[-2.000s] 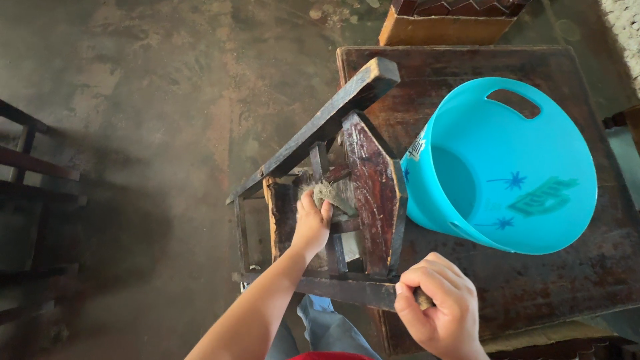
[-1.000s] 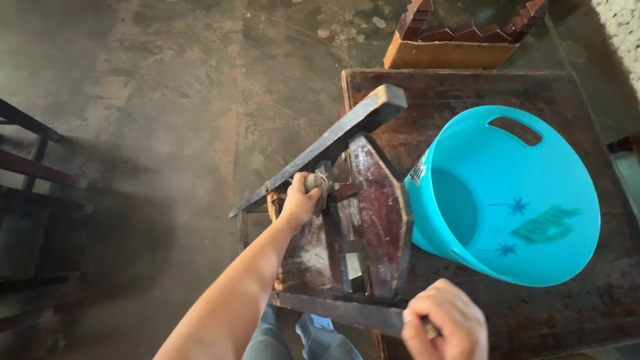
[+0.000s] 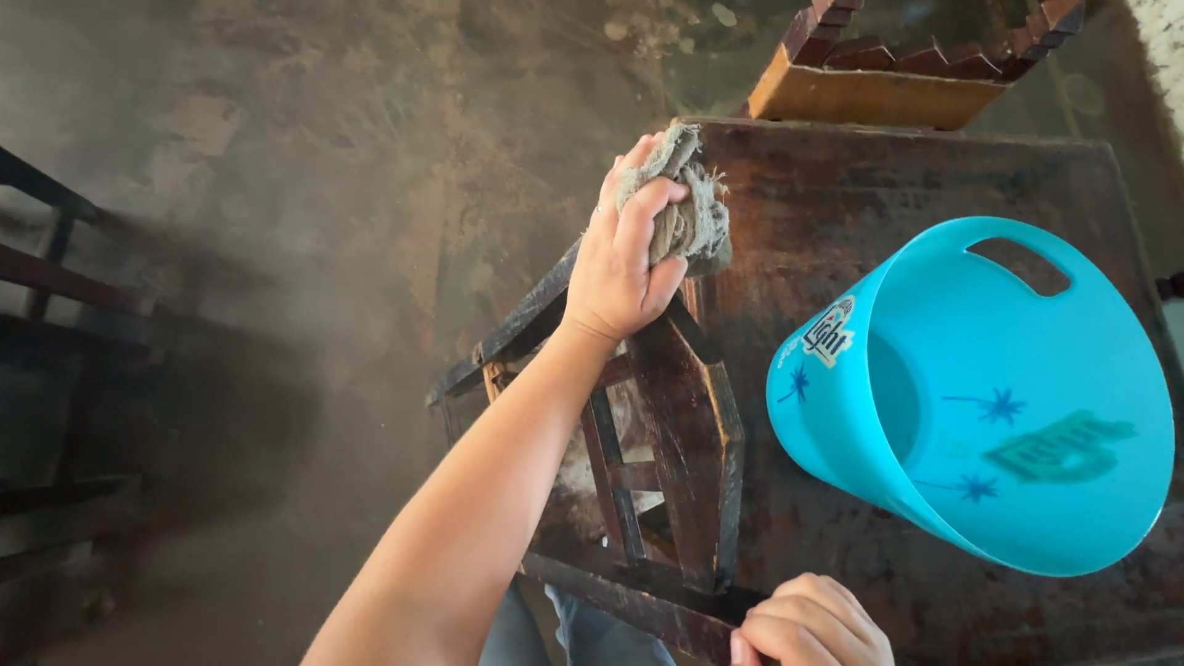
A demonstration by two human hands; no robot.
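My left hand (image 3: 629, 245) presses a frayed grey cloth (image 3: 680, 208) around the far upper end of a dark wooden chair's back post, close to the table corner. The cloth and hand cover that end. At the bottom, my right hand (image 3: 814, 624) is closed around the end of the chair's near post; its lower part is cut off by the frame. Between the posts is the chair's backrest panel (image 3: 689, 444), with worn edges. A turquoise plastic bucket (image 3: 832, 416) with a cut-out handle lies tilted on the dark wooden table, right of the chair.
The wooden table (image 3: 925, 176) extends under and around the bucket. Beyond its far edge stands another piece of wooden furniture (image 3: 869, 97) with a stepped, carved top. Dark wooden furniture (image 3: 69, 277) stands at the left on the worn floor (image 3: 305, 185).
My left hand has moved with the cloth from the inner part of the chair back to the post's far upper end. My right hand remains at the near post.
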